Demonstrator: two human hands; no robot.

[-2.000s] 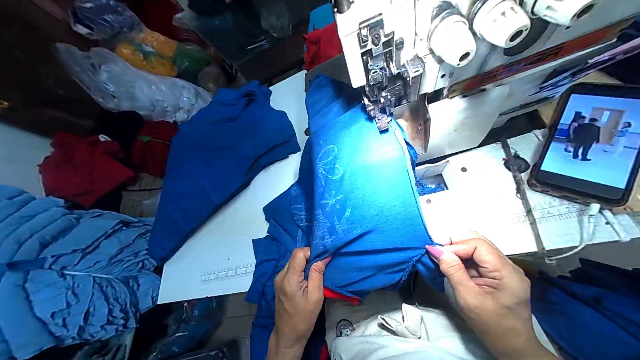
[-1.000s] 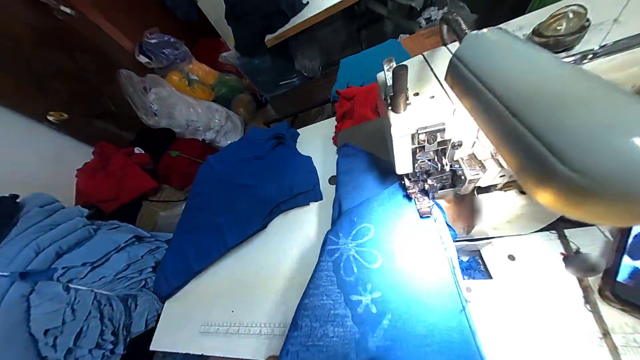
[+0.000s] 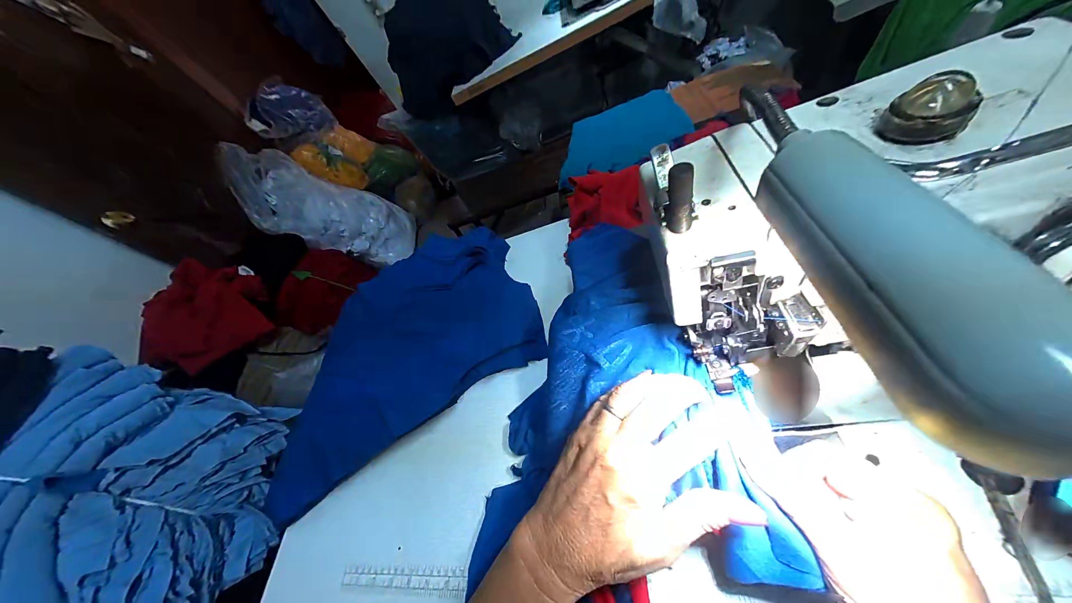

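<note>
A blue fabric piece with a pale printed design (image 3: 586, 335) lies beneath the presser foot (image 3: 722, 377) of a white overlock sewing machine (image 3: 682, 276). Spread on the fabric just in front of the foot, my left hand (image 3: 624, 486) presses it down, thumb pointing right. My right hand (image 3: 871, 519) is at the fabric's right edge, washed out by the lamp light; its fingertips are hard to make out. A second blue cut piece (image 3: 419, 335) lies flat on the white table to the left.
A grey lamp (image 3: 921, 285) reaches over the machine. Bundled light-blue fabric (image 3: 142, 469) is piled at the left, near red cloth (image 3: 205, 314) and a clear plastic bag (image 3: 318, 201). Red fabric (image 3: 607, 197) lies behind the machine. A printed ruler (image 3: 406, 578) marks the table.
Both hands are now near the presser foot; two seconds ago they held the fabric's near edge farther from it. The fabric is now more bunched. The view has shifted considerably.
</note>
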